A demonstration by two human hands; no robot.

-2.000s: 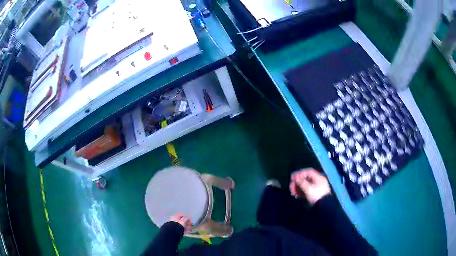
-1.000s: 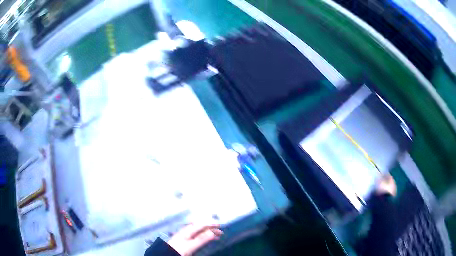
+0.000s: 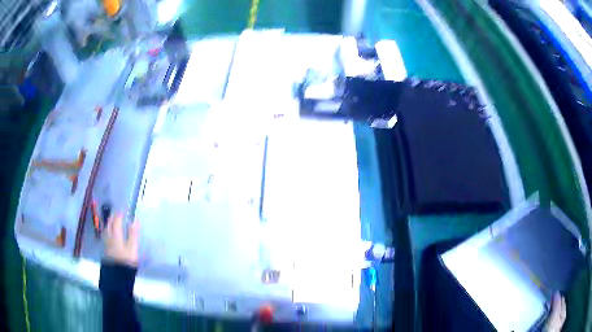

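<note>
A display panel (image 3: 490,279), pale on one side and dark grey on the other with a thin yellow line, lies tilted at the lower right by a black foam tray (image 3: 428,285). My right hand (image 3: 556,314) is at the panel's near right edge, blurred and cut off by the frame; its grip is unclear. My left hand (image 3: 121,243) is over the left of the pale work fixture (image 3: 311,188), fingers apart, seemingly empty. Its fingertips are close to a small orange-black stick (image 3: 96,215); contact is unclear.
Frame strips (image 3: 55,175) with orange-brown edges lie at the left. A red round button (image 3: 265,314) is at the fixture's front edge. A blue-handled tool (image 3: 372,277) is at its right. A large black foam block (image 3: 451,152) stands on the green bench (image 3: 422,227).
The view has swung from the floor and stool to the fixture. My left hand has moved left to the orange-black stick. The panel and my right hand now appear lower and farther right.
</note>
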